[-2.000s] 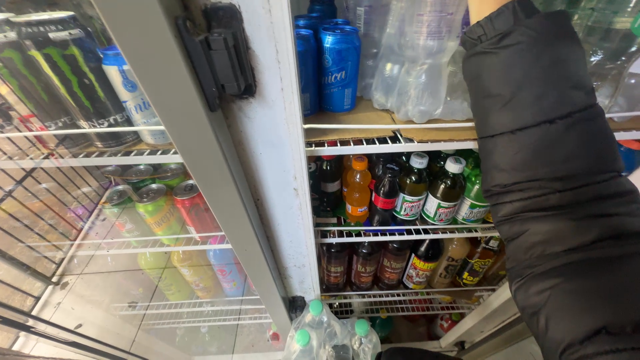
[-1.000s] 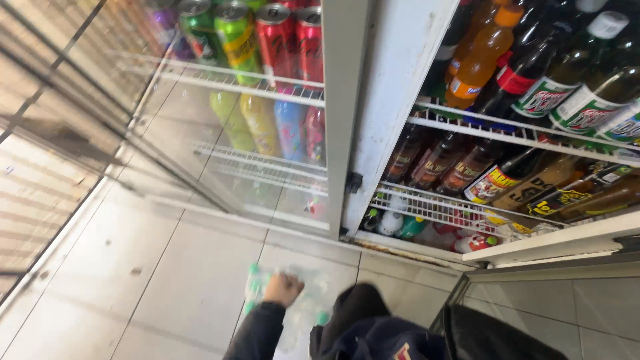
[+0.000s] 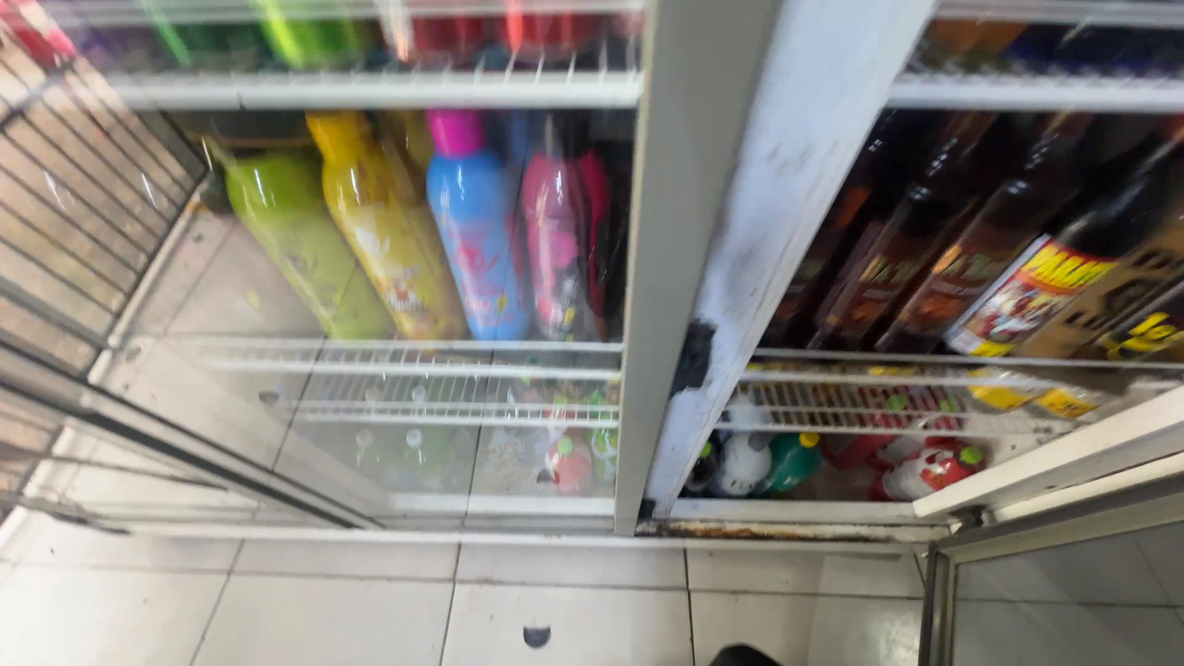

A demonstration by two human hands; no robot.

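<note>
Neither of my hands shows in the head view now. Behind the glass on the left, green, yellow, blue (image 3: 479, 245) and pink plastic bottles (image 3: 555, 245) stand on a white wire shelf (image 3: 444, 350). In the right compartment, dark bottles (image 3: 971, 250) stand close together, one with a bright printed label (image 3: 1031, 291). Below them, on the refrigerator's floor, are a white bottle (image 3: 743, 462), a teal bottle with a yellow cap (image 3: 791, 462) and red bottles with green caps (image 3: 934, 470). The picture is somewhat blurred.
The open glass door (image 3: 1064, 592) reaches forward at the lower right. A scuffed upright frame (image 3: 740, 213) parts the two compartments. Black metal bars (image 3: 83, 185) show at the left. Pale floor tiles (image 3: 342, 601) run along the refrigerator's base, and a dark rounded tip (image 3: 745, 655) shows at the bottom edge.
The hand and sleeve over the clear, green-capped bottles near the floor have gone out of view, and so have those bottles. The view has shifted toward the refrigerator's lower shelves.
</note>
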